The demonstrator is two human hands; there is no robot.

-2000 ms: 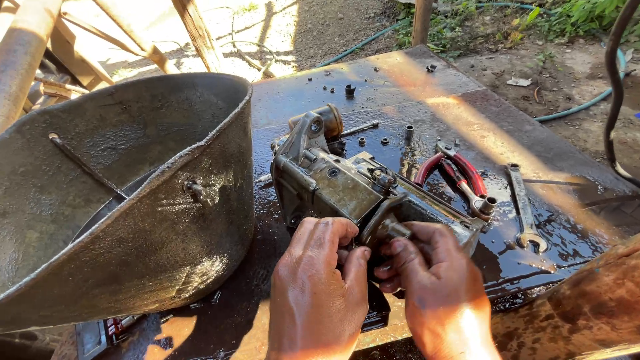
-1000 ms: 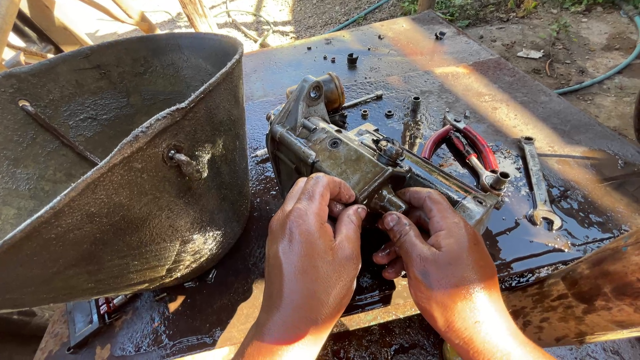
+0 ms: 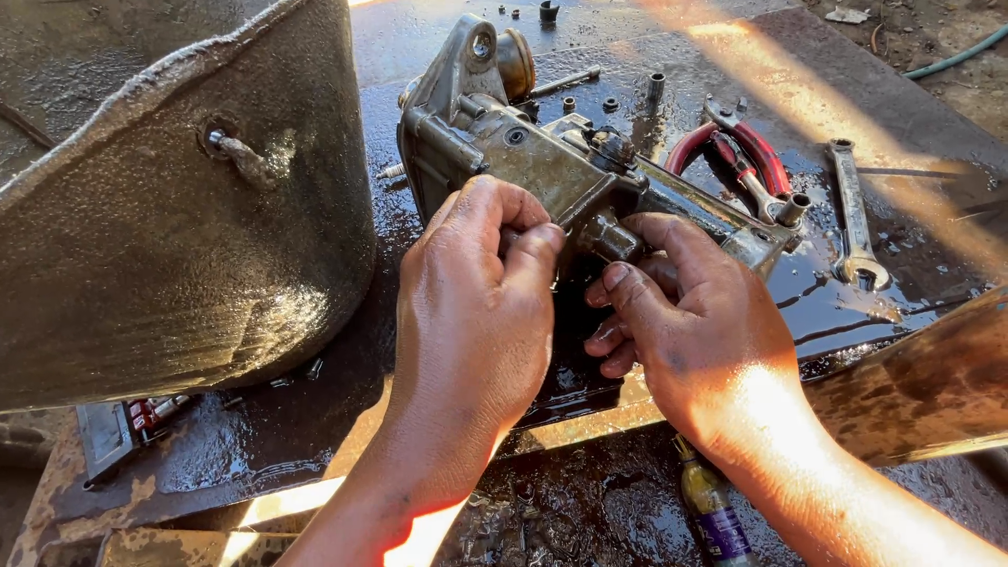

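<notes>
An oily cast-metal machine housing (image 3: 543, 165) lies on the wet metal tabletop, its lug upright at the upper left. A short round boss (image 3: 610, 239) juts from its near side. My left hand (image 3: 480, 307) is at the near edge, thumb and forefinger pinched together left of the boss; whether something small is between them is hidden. My right hand (image 3: 693, 315) has its forefinger against the boss's right side and its thumb just below, the other fingers curled loosely beneath. Right of the housing lie red-handled pliers (image 3: 760, 153), a red-handled tool (image 3: 736, 161) and an open-ended wrench (image 3: 854, 216).
A large dented metal basin (image 3: 181, 260) fills the left. Behind the housing are a socket (image 3: 655, 87), a bolt (image 3: 565, 82) and small nuts. A bottle (image 3: 713, 504) is below my right wrist, a wooden log (image 3: 921, 386) at right. A metal tray (image 3: 106, 441) sits at lower left.
The view has moved closer. Both hands remain at the housing's near side; my left thumb and forefinger have come away from the boss, where they were closer a second ago.
</notes>
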